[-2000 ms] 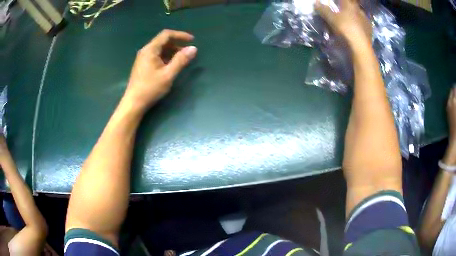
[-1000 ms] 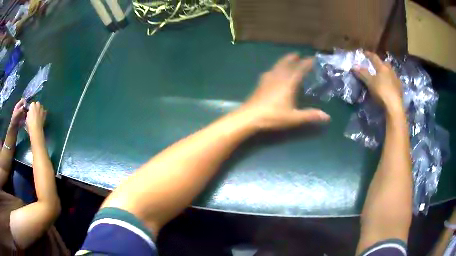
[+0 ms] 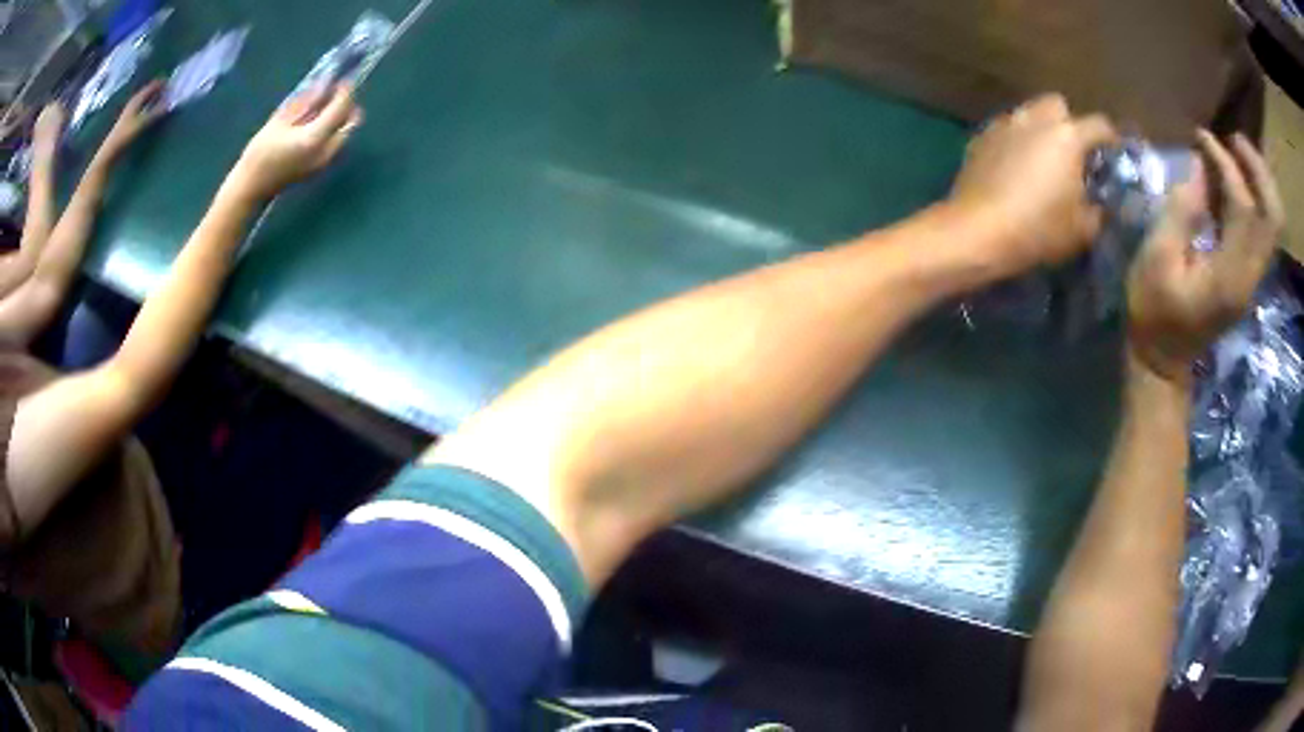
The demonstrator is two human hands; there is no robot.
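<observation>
My left hand (image 3: 1033, 183) is at the upper right, its fingers curled against a bunch of shiny clear plastic bags (image 3: 1140, 175). My right hand (image 3: 1204, 265) is on the other side of the bunch, its palm against it and its fingers raised and partly spread. The bags sit between my two hands, in front of the brown box. More of the glittering pile of bagged parts (image 3: 1233, 493) runs down the table to the right of my right forearm. Details inside the bags are blurred.
A brown cardboard carton (image 3: 987, 57) stands at the far edge. At left, a neighbour's hand (image 3: 298, 140) holds a clear bag (image 3: 348, 52). Further left, other hands are near single bags (image 3: 208, 67) and a blue item (image 3: 133, 17). The green table's (image 3: 572, 286) near edge runs below my left forearm.
My left hand has moved right, from over the table to the bags beside my right hand. The view has turned, and the neighbour's hand now reaches further over the table with a bag.
</observation>
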